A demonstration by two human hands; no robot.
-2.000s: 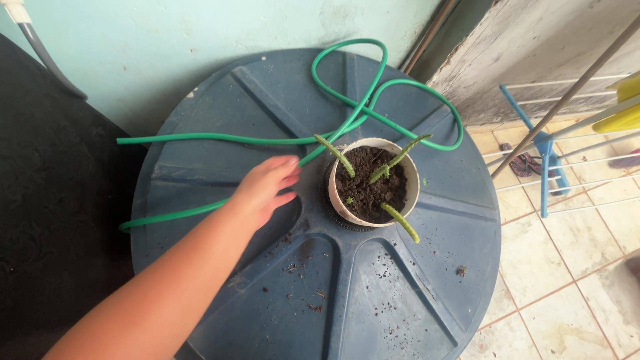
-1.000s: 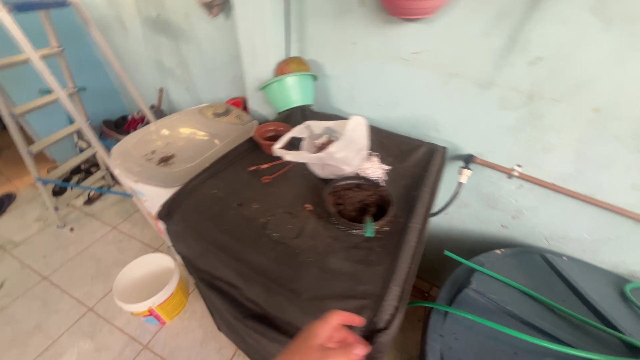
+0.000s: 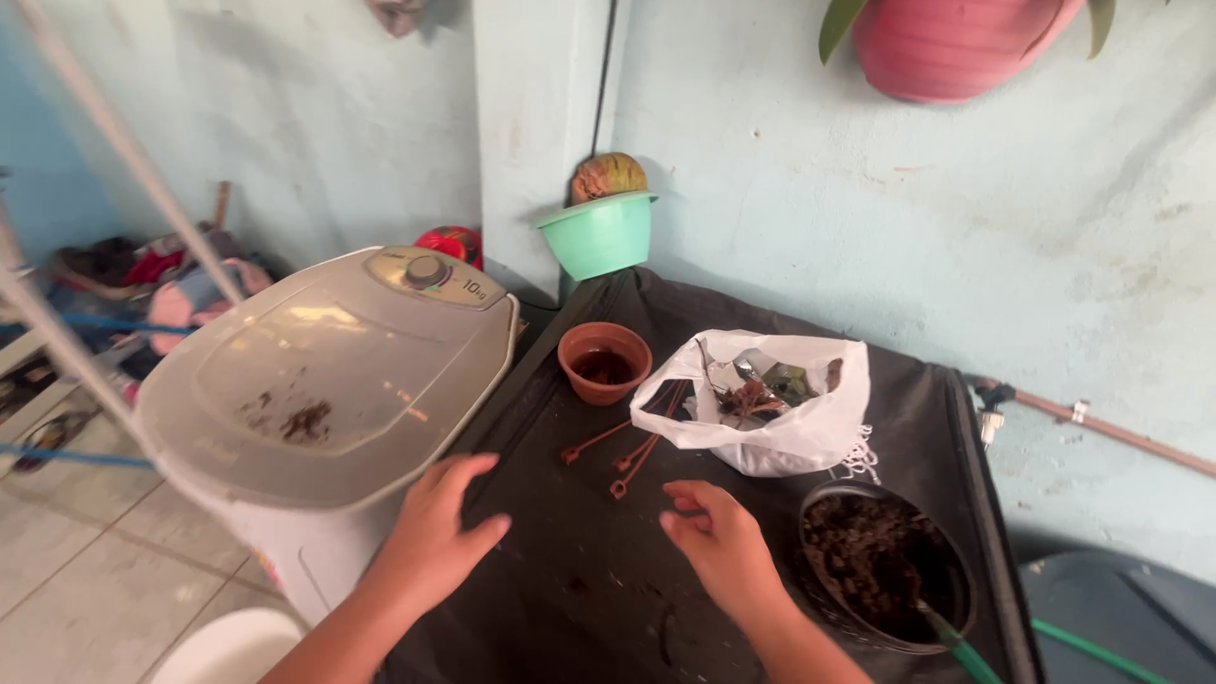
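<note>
Both hands hover over a black cloth cover (image 3: 570,570), holding nothing. My left hand (image 3: 442,527) has its thumb and fingers apart, near the washing machine's edge. My right hand (image 3: 717,546), fingers loosely bent, is just below the brown plastic pot hangers (image 3: 622,461). Beyond the hangers stands a small terracotta-coloured pot (image 3: 604,363) with dark contents. A white plastic bag (image 3: 807,432) holding dry plant scraps sits open beside them, a white cord at its base. Right of my right hand is a black pot of soil (image 3: 869,560) with a green-handled tool (image 3: 959,646) in it.
A washing machine (image 3: 342,380) with soil on its lid stands at left, a white bucket (image 3: 228,651) below it. A green pot (image 3: 600,236) stands in the corner. A pink pot (image 3: 950,47) hangs on the wall. A blue lid (image 3: 1121,608) and ladder rails (image 3: 123,142) flank the scene.
The view has swung left from the blue lid with the planted pot to the black-covered surface. Both hands now show over it, where one hand showed before.
</note>
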